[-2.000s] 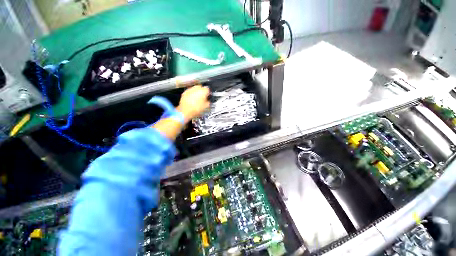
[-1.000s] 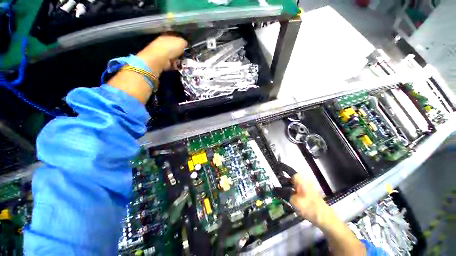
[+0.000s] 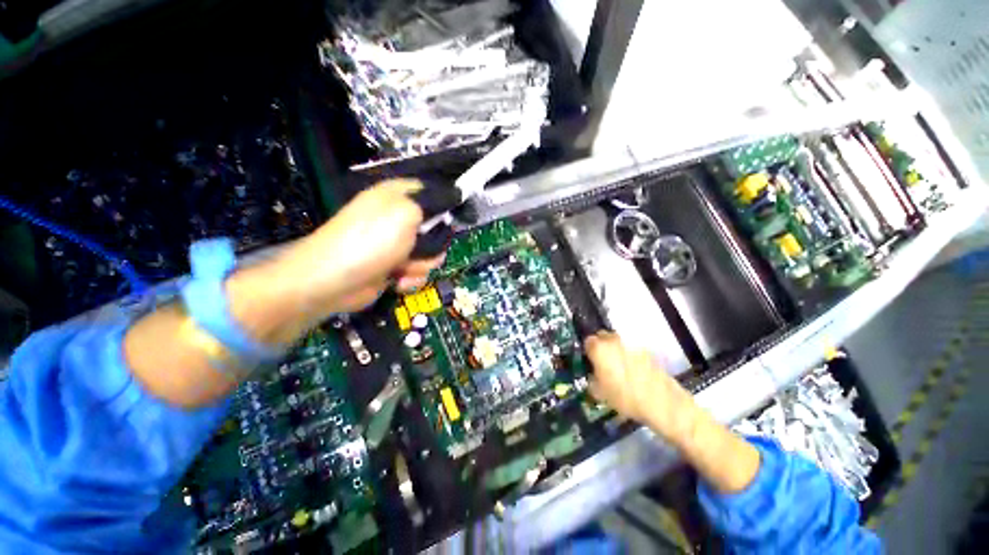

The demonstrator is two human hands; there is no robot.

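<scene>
My left hand (image 3: 374, 239), with black fingertip coverings and a light blue wrist band, is over the far edge of a green circuit board (image 3: 504, 325). It holds a silver metal strip (image 3: 499, 157) that slants up and right. The board sits in a black carrier and bears yellow blocks and many small parts. My right hand (image 3: 624, 374) is at the board's right side, fingers bent down. Its fingertips are hidden, so whether it grips anything cannot be told.
A black bin heaped with silver strips (image 3: 423, 98) stands behind the line. Small dark parts (image 3: 174, 195) lie behind left. An empty carrier bay with two metal rings (image 3: 672, 258) is right of the board. Another board (image 3: 786, 217) lies beyond, another strip bin (image 3: 830, 434) at lower right.
My left hand has come from the strip bin down to the board's far edge, now with a strip. My right hand, unseen in the oldest frame, has moved slightly left and up. The view has tilted down.
</scene>
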